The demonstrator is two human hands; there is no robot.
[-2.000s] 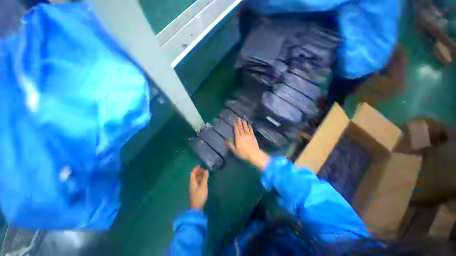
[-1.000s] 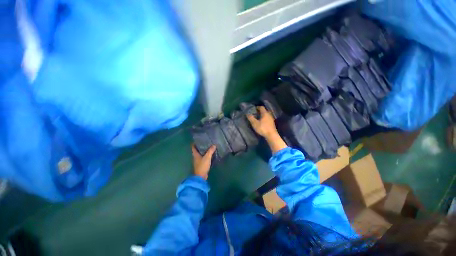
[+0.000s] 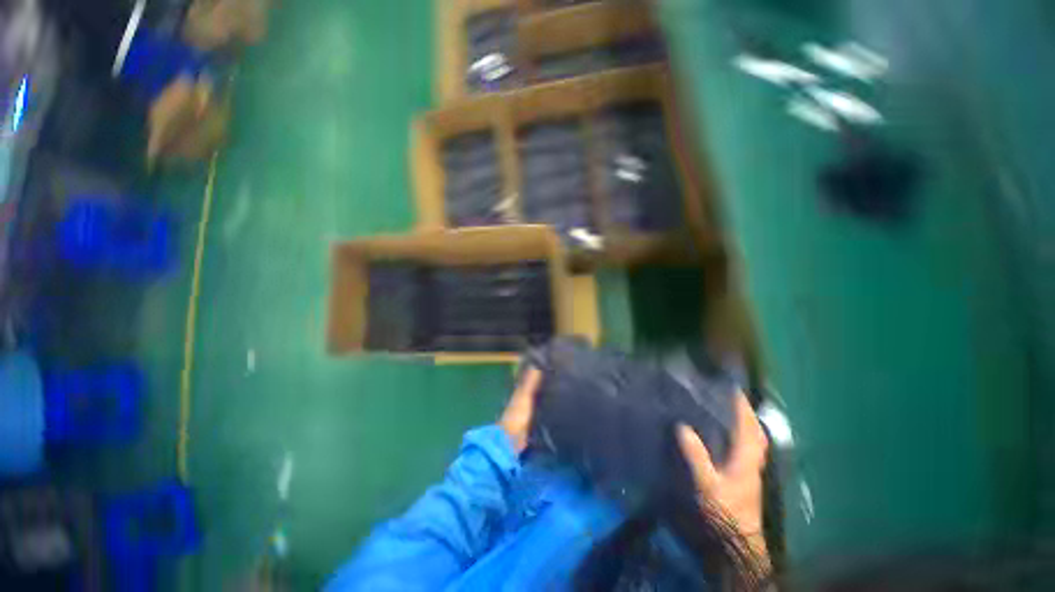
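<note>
A row of black wrapped packets (image 3: 619, 416) is held between my two hands, in front of my body at the lower middle. My left hand (image 3: 523, 407) presses its left end. My right hand (image 3: 731, 468) grips its right end with fingers spread over it. The frame is blurred, so single packets in the row cannot be told apart. Just beyond stands an open carton (image 3: 345, 295) with dark packets in tight rows.
More filled cartons (image 3: 428, 174) stand behind, some with white slips on top. At the right is a green bench top (image 3: 879, 347) with white slips (image 3: 821, 87) and a dark item (image 3: 870, 183). Blue crates (image 3: 98, 399) and a yellow floor line (image 3: 199, 312) are at the left.
The view has turned from the bench with the packet heap to the floor with cartons. The row of packets that my hands touched on the bench is now held up between them.
</note>
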